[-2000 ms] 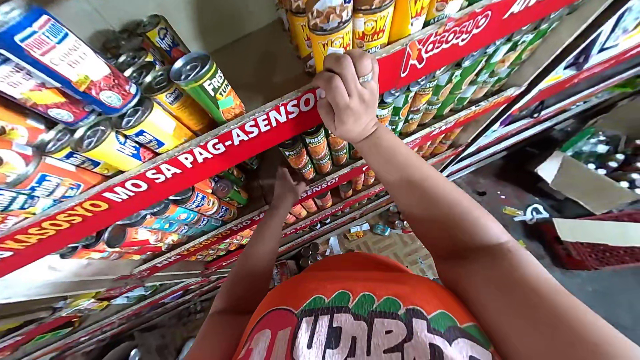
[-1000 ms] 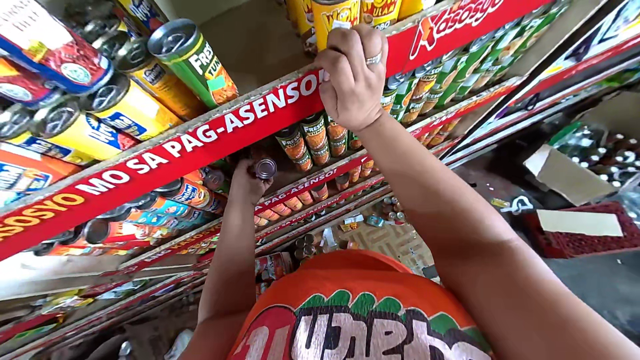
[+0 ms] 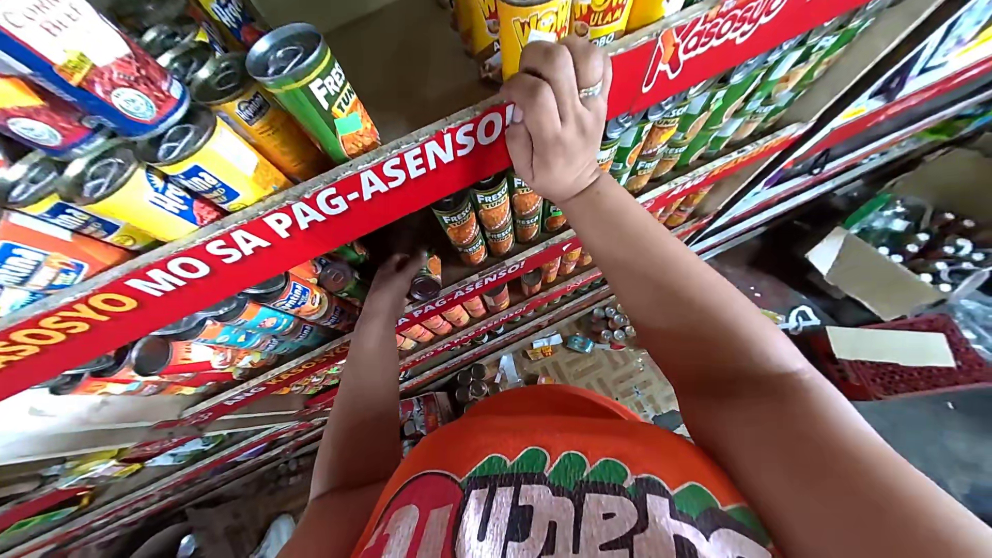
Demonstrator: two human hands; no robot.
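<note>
My right hand is curled over the red-banded front edge of the upper shelf, just before yellow cans. Below that edge, my left hand reaches onto the second shelf, its fingers partly in shadow. A small can is at its fingertips; whether the fingers grip it I cannot tell. To its right, tuna cans stand in stacked rows. A green tuna can stands on the upper shelf, left of my right hand.
Yellow cans and corned beef cans crowd the upper left. More cans line the shelf below. At the right are an open cardboard box and a dark red crate on the floor. Several cans lie low near the shelves.
My left hand, holding a can out by the shelf front a second ago, has moved back in over the second shelf with it. My right hand stays on the upper edge.
</note>
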